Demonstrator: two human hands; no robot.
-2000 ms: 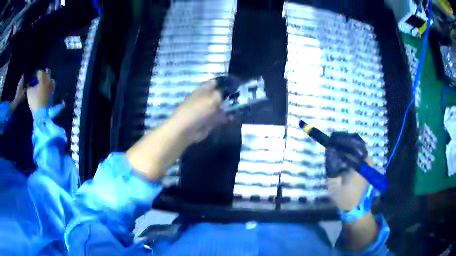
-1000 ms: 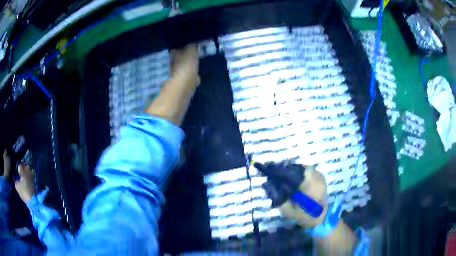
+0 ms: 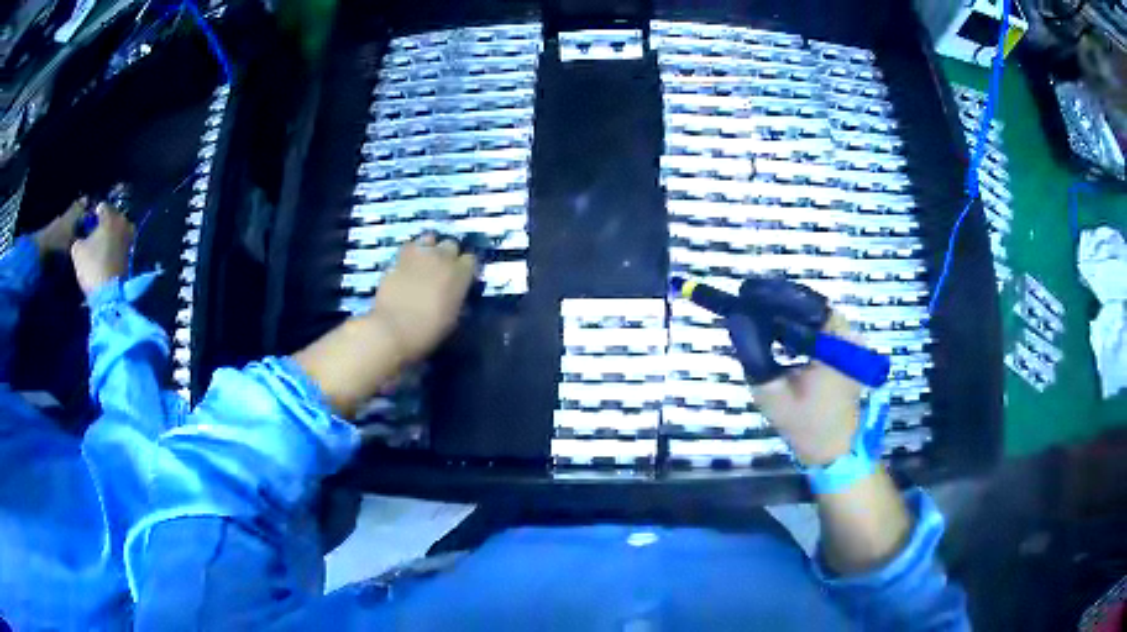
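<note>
Silver-white parts with black pieces (image 3: 791, 185) lie in columns in a large black tray (image 3: 593, 494). My left hand (image 3: 426, 290) is over the left column, its fingertips at a part (image 3: 504, 277) near that column's lower right; whether it grips the part is hard to tell. My right hand (image 3: 797, 358), with black covering on its fingers, holds a pen-like tool (image 3: 853, 357) with a blue rear and yellow-ringed tip. The tip is above the gap between the short middle column and the right columns. A single part (image 3: 601, 46) lies at the tray's top middle.
Another person's hands (image 3: 101, 241) are at a dark tray on the left. A blue cord (image 3: 973, 185) crosses the tray's right side. Loose parts (image 3: 1036, 327) lie on the green mat (image 3: 1051, 407). A crumpled white cloth (image 3: 1106, 296) is at far right, and a pale box (image 3: 980, 31) at back right.
My left hand has come back from the tray's far edge to the left column. A single part now shows at the top middle. My right hand still holds the tool. The view has shifted.
</note>
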